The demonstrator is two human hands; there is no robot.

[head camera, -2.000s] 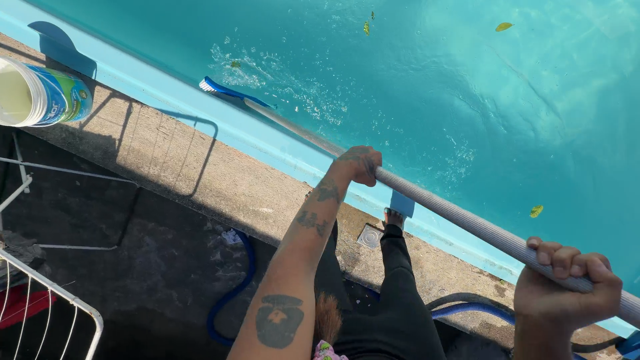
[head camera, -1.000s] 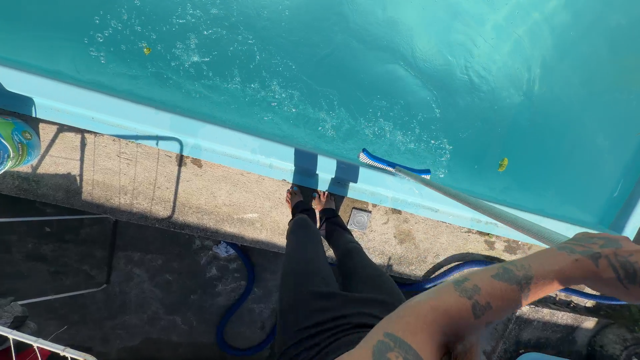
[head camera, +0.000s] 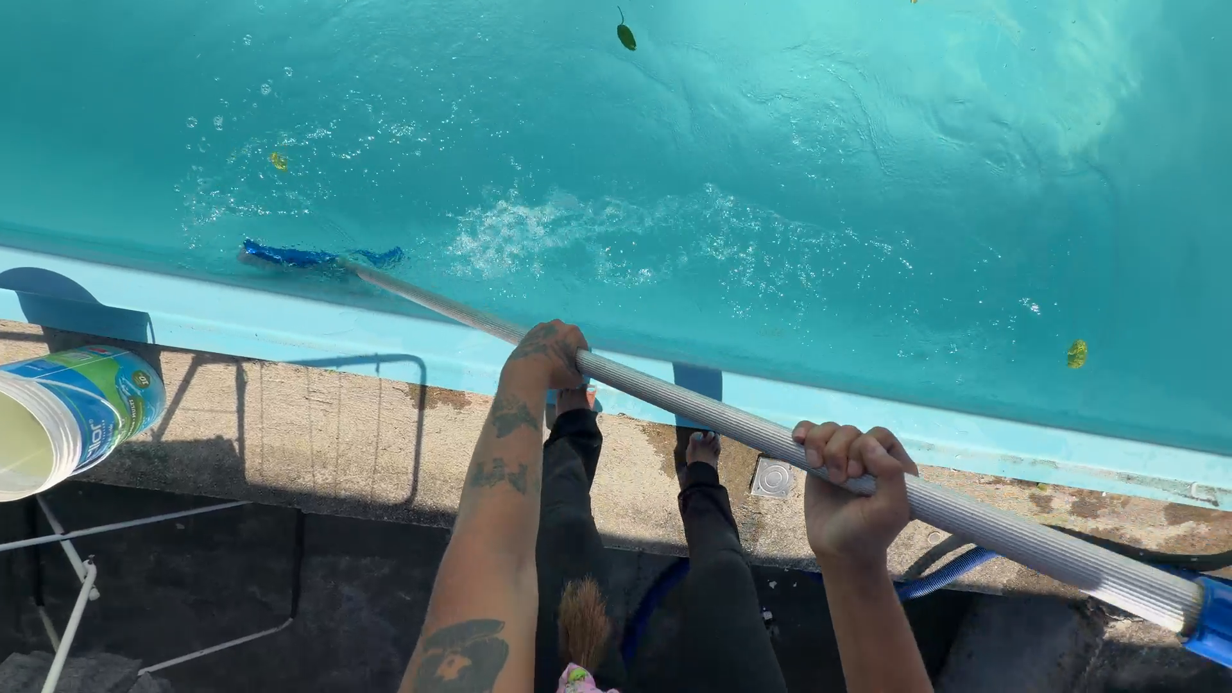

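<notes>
A ribbed grey metal pole (head camera: 707, 409) slants from the pool down to the lower right, where a blue plastic end (head camera: 1215, 621) shows. My left hand (head camera: 551, 354) is closed round its middle, above the pool edge. Further down the pole, my right hand (head camera: 857, 472) grips it with the fingers wrapped over the top. At the pole's far end a blue pool brush (head camera: 298, 256) lies in the water near the pool wall, partly under the surface. White bubbles trail to the right of it.
A plastic bucket (head camera: 115, 399) stands at the left on the concrete ledge (head camera: 327, 423). My feet are by the pool rim (head camera: 828, 402). A blue hose (head camera: 948, 575), a drain cover (head camera: 772, 477) and a white metal rack (head camera: 72, 616) lie lower. Leaves (head camera: 1077, 353) float on the water.
The brush was on the pale pool rim a second ago and is now in the water, further left along the wall. My right hand has come back into view on the pole.
</notes>
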